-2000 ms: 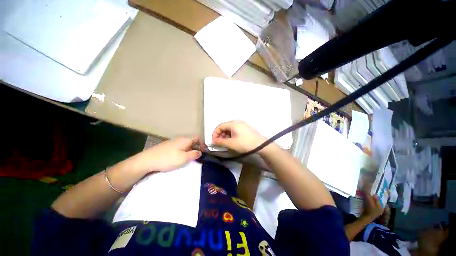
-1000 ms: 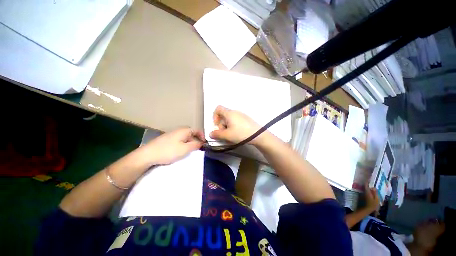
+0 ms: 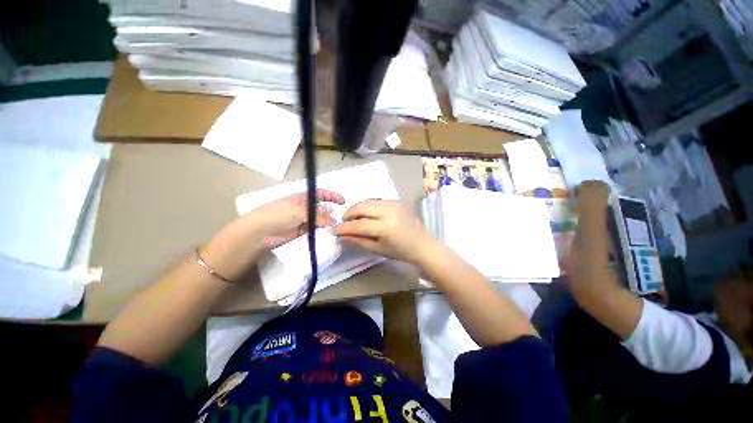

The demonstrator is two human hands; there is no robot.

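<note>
White sheets (image 3: pixel 363 183) lie on the bench under both hands, turned at an angle, with some leaves lifted near the hands. My left hand (image 3: pixel 285 219) is over their left part, fingers apart, partly hidden by the black cable. My right hand (image 3: pixel 384 229) has its thumb and fingertips together at the middle of the sheets. What is between the fingertips is too small to tell. The black electric screwdriver (image 3: pixel 363 74) hangs above the bench behind the hands, blurred.
The black cable (image 3: pixel 309 124) crosses the view. A white stack (image 3: pixel 491 235) is at right, by a printed picture sheet (image 3: pixel 468 174). Tall white stacks (image 3: pixel 215 45) stand behind. A square sheet (image 3: pixel 254 136) lies toward the back. A person's arm (image 3: pixel 590 248) is at right, near a calculator-like device (image 3: pixel 638 244).
The view has turned. The sheets under my hands are now rotated and partly lifted. My left hand has moved from the near edge onto the sheets, and the white sheet below it is no longer over my lap.
</note>
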